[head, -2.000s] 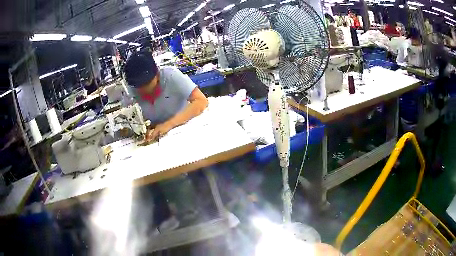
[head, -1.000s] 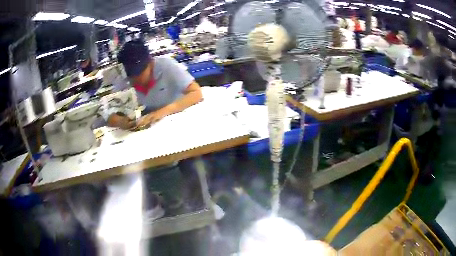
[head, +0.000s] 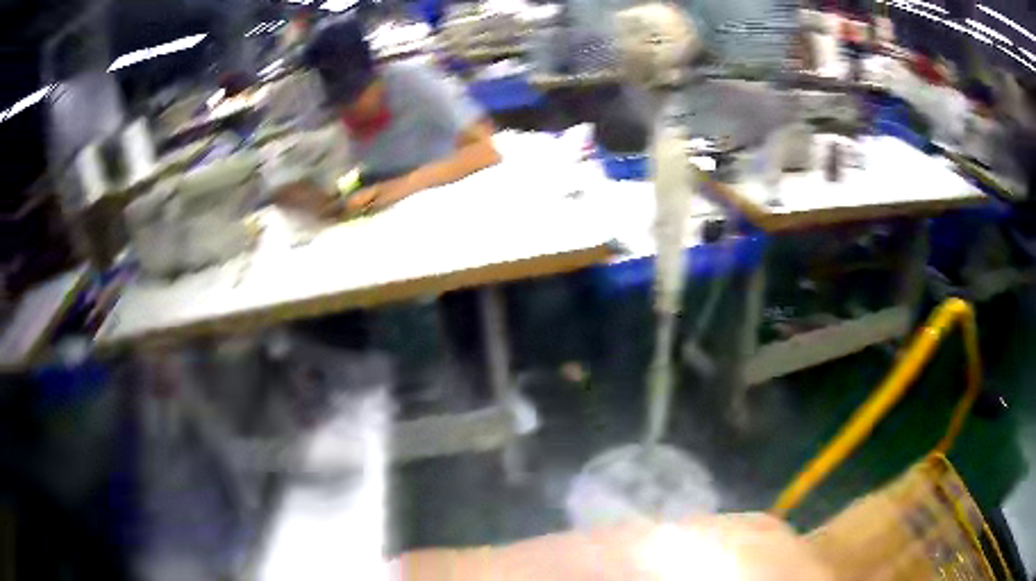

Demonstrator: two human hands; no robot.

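The frame is blurred. A skin-toned shape [head: 613, 549], partly overexposed, crosses the bottom edge; it may be my right hand or forearm, but no fingers can be made out. My left hand is out of the picture. Nearest in front stands a white-topped sewing table [head: 454, 250] with a wood-coloured edge. A person [head: 420, 119] in a grey top with a red collar and a dark cap bends over it. Their hands [head: 361, 202] are low at the off-white sewing machine [head: 195, 216]. Any piece under their hands is too blurred to tell.
A pedestal fan [head: 668, 238] with a round base [head: 643, 482] stands in front. A trolley's yellow handle [head: 872, 406] and wooden deck [head: 892, 524] are at the lower right. Another table [head: 875, 187] is behind at right. Blue bins [head: 682, 263] sit between the tables. A white glare is low left.
The view has tilted down and blurred, so the table and person sit higher. The fan base shows more fully. The skin-toned shape at the bottom edge is now much larger.
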